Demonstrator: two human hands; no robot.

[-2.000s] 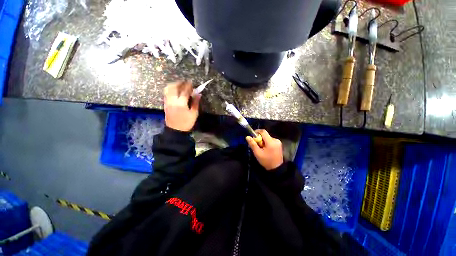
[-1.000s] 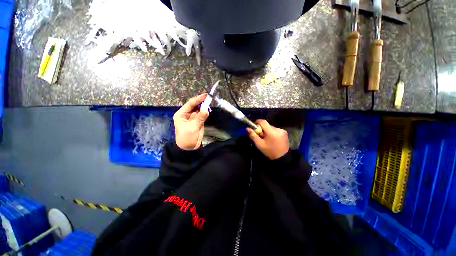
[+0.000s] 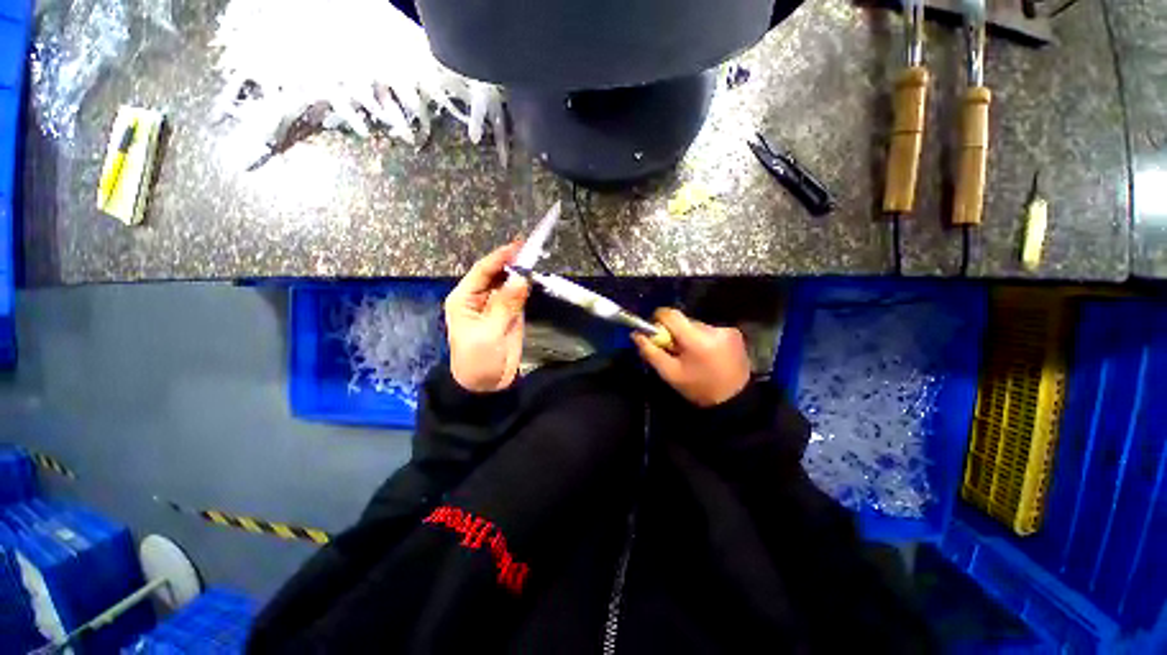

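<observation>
My left hand [image 3: 484, 320] holds a white pointed moulded part [image 3: 541, 236] between thumb and fingers, its tip pointing up and right over the bench edge. My right hand [image 3: 698, 357] grips the yellowish handle of a trimming tool [image 3: 586, 301] with a pale wrapped shaft. The tool points up and left, and its end meets or nearly meets the lower end of the part at my left fingertips. The exact contact is too small to tell. A heap of white parts [image 3: 346, 64] lies on the speckled bench [image 3: 384, 230].
A dark cylindrical device [image 3: 602, 128] stands at top centre. Black cutters [image 3: 791, 174], two wooden-handled irons [image 3: 906, 141] and a small pale-handled pick [image 3: 1034, 230] lie right. A yellow blade or pen [image 3: 122, 164] lies far left on a pad. Blue bins [image 3: 307, 358] and a yellow crate [image 3: 1017, 422] sit below.
My left hand has come from over the bench towards the tool with the part. The tool now lies flatter, its end at the left fingertips. The view has shifted slightly.
</observation>
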